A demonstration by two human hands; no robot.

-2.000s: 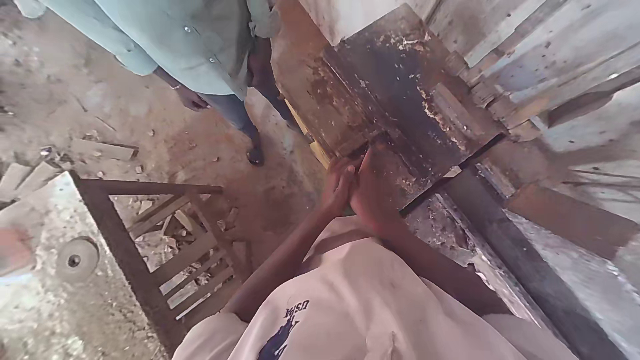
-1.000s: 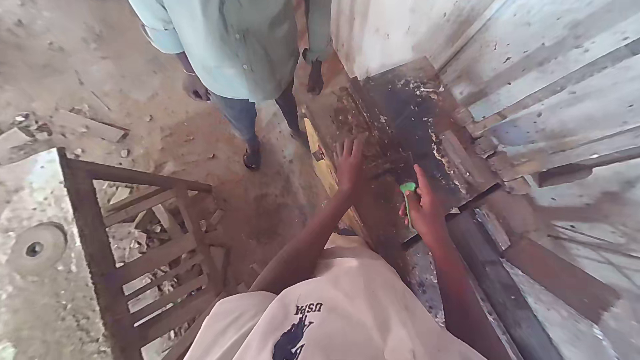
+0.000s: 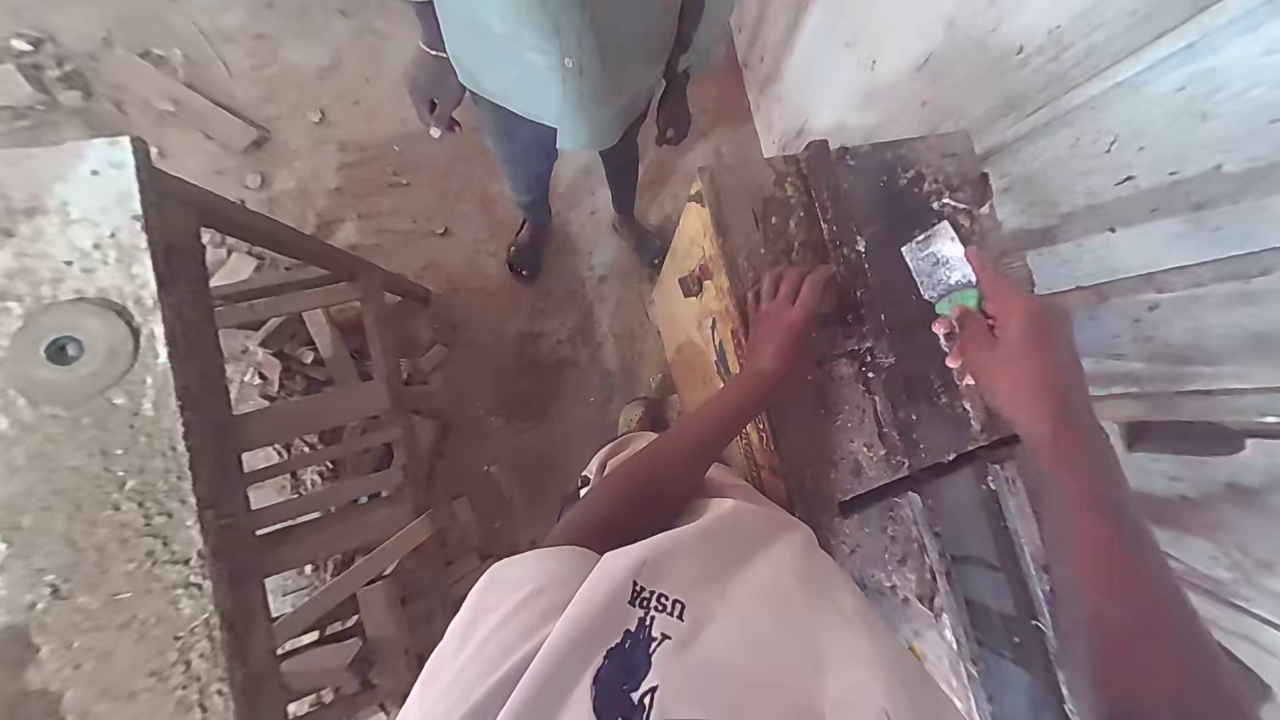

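My right hand [image 3: 1000, 335] grips the green handle of a putty knife [image 3: 938, 262], whose broad, whitish metal blade points up and left above a dark, stained wooden worktop [image 3: 890, 210]. Lower and to the left, my left hand [image 3: 790, 310] rests with spread fingers on the brown wooden surface near its edge; nothing shows in it. A worn yellow panel [image 3: 690, 340] with a small brown block on it forms the side of this wooden piece, beside my left forearm.
A person in a light shirt [image 3: 560, 70] stands beyond the bench. At left are a rough worktop [image 3: 80, 520] with a round disc [image 3: 72, 350] and a slatted wooden frame [image 3: 310, 415] over wood scraps. A pale plank wall [image 3: 1150, 240] runs along the right.
My hands were together two seconds ago and are now apart. My right hand has moved up and right with the putty knife, its blade now plainly visible. The view has shifted.
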